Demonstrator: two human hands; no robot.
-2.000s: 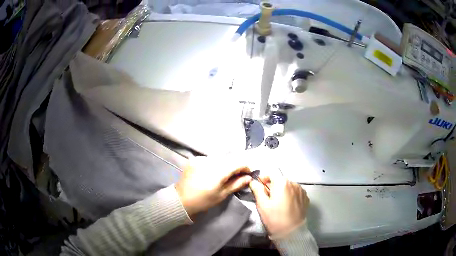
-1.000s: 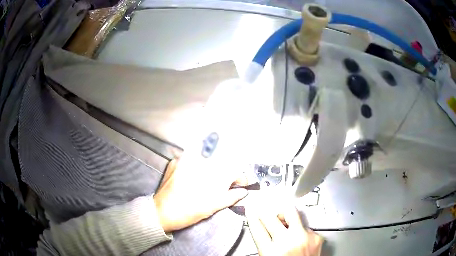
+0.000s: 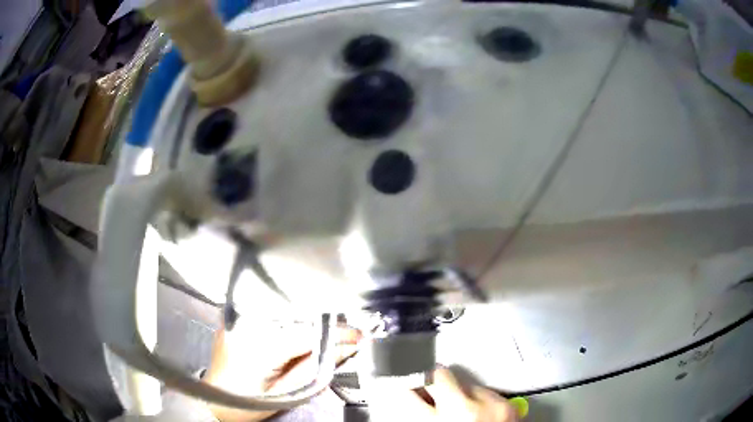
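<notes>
Taupe-grey cloth (image 3: 70,301) lies at the left and runs toward the needle area, where glare washes it out. My left hand (image 3: 272,363) is low left of centre, partly hidden behind the machine's curved pale arm and whitened by glare. My right hand (image 3: 466,402) is at the bottom edge, cut off, just right of the tension knob (image 3: 403,350). A small dark piece (image 3: 355,412) shows between the hands. What either hand grips cannot be made out.
The white machine head (image 3: 495,148) with black plugs fills the upper view. A blue hose (image 3: 157,99) and cream fitting (image 3: 219,70) are upper left. A small yellow-green thing (image 3: 519,405) is beside my right hand.
The view has moved much closer over the machine head, which now covers part of the work. My hands are still low near the needle area and now more hidden.
</notes>
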